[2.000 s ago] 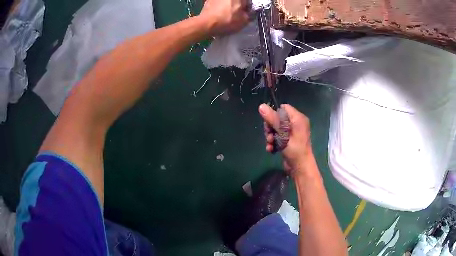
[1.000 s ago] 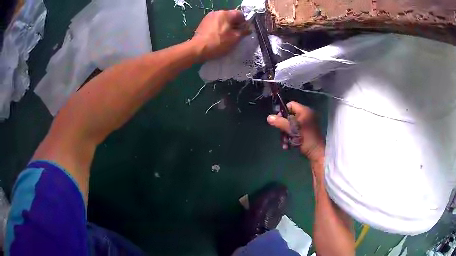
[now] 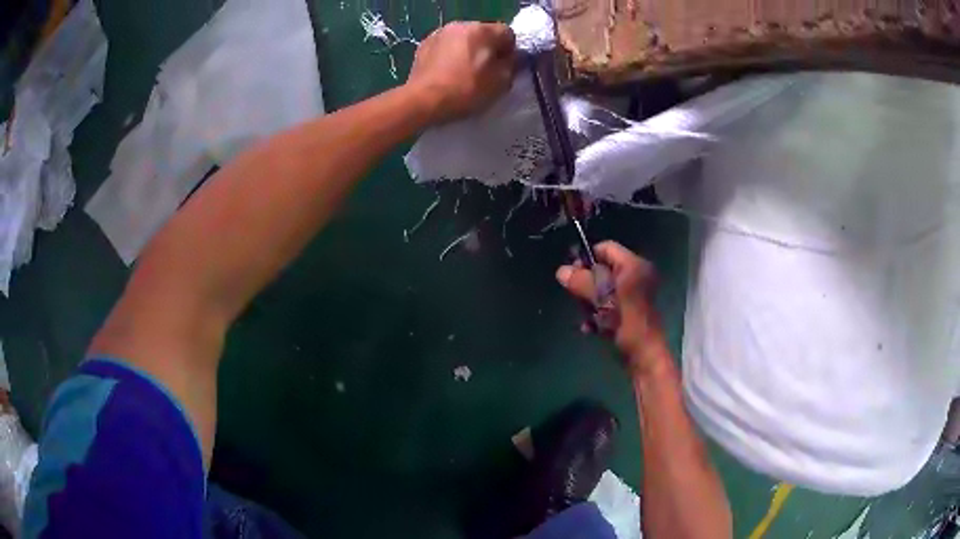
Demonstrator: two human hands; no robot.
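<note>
My left hand [image 3: 463,70] is a fist at the top centre, closed on the white frayed cloth [image 3: 474,147] beside a white round lump [image 3: 533,30]. The exact grip is hidden by the fingers. My right hand [image 3: 621,300], slightly blurred, is closed round the wrapped handle of a long, thin, dark tool, seemingly a knife [image 3: 552,121]. The blade points up across the cloth and loose threads, its upper end by the lump at the corner of the brown wooden board [image 3: 737,34].
A large white roll [image 3: 821,347] lies at the right under the board. White sheets [image 3: 226,84] and wrinkled scraps [image 3: 42,158] lie on the green floor [image 3: 347,305] at the left. A dark shoe [image 3: 574,453] and a yellow line [image 3: 776,507] show at the bottom.
My right hand has moved right and down with the tool, then slightly back left, and the blade now slants more. My left hand is slightly lower and stays at the lump.
</note>
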